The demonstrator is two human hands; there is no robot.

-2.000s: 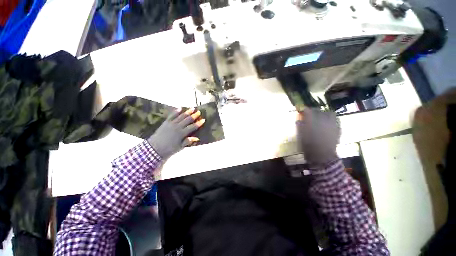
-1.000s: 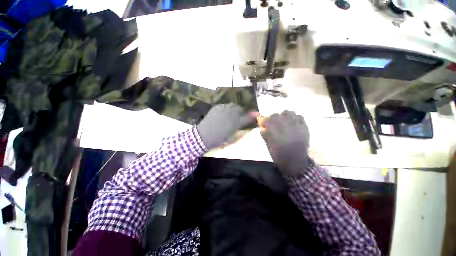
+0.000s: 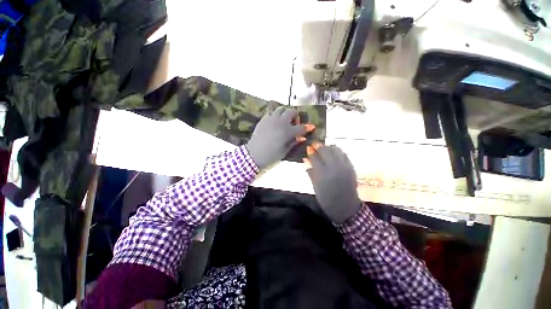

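A camouflage panel [image 3: 211, 111] runs from the cloth pile to the needle area, and its right end lies just in front of the presser foot [image 3: 323, 95]. My left hand [image 3: 275, 137], in a grey fingerless glove, is on this right end with its fingertips bunched on the cloth. My right hand [image 3: 333, 181], gloved the same way, has its thumb and fingertips together at the panel's front right corner. The fingertips of both hands are close together. The cloth under my left palm is hidden.
The pile of camouflage and black cloth [image 3: 66, 66] covers the left, hanging over the table edge. The machine's control panel [image 3: 489, 81] is at upper right, with narrow black strips [image 3: 450, 136] hanging below it. A dark tray or phone [image 3: 513, 162] lies at far right.
My right hand has left the narrow strips at the right and come to the panel's corner beside my left hand. The view has shifted, so the machine appears further right.
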